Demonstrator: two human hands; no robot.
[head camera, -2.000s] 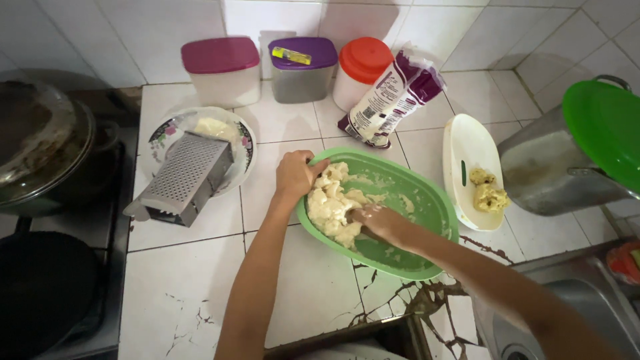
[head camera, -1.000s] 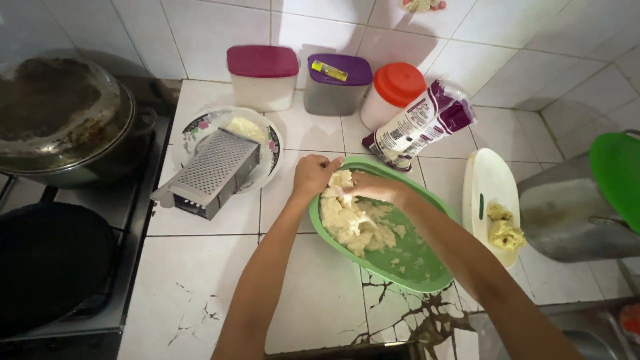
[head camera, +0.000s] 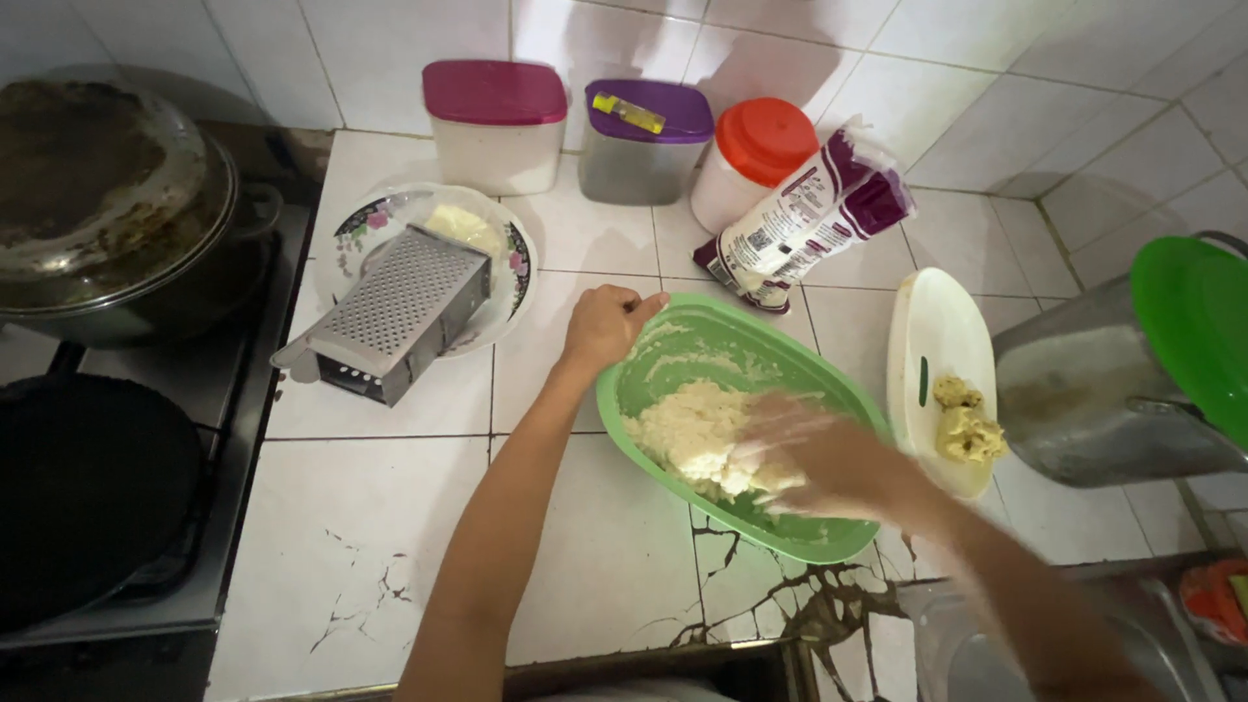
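Observation:
A green plastic basin (head camera: 653, 336) stands on the tiled counter with a mass of pale, crumbly dough (head camera: 687, 429) in its left part. My left hand (head camera: 612, 327) grips the basin's rim at the upper left, thumb over the edge. My right hand (head camera: 814, 453), blurred by motion, is inside the basin against the right side of the dough; bits of dough cling to it, and its fingers are too blurred to tell whether they close on any. Smears of dough coat the basin's inner wall.
Left of the basin, a metal box grater (head camera: 400, 302) lies on a floral plate (head camera: 524, 283) with a pale yellow piece. Behind stand lidded containers (head camera: 495, 127) and a printed plastic bag (head camera: 809, 219). A white dish (head camera: 916, 312) holds yellow lumps. Stove and pots (head camera: 107, 214) are left, a sink (head camera: 1024, 643) lower right.
My right hand has moved from the basin's upper left, beside my left hand, down and right to the dough's right side. My left hand stays on the rim.

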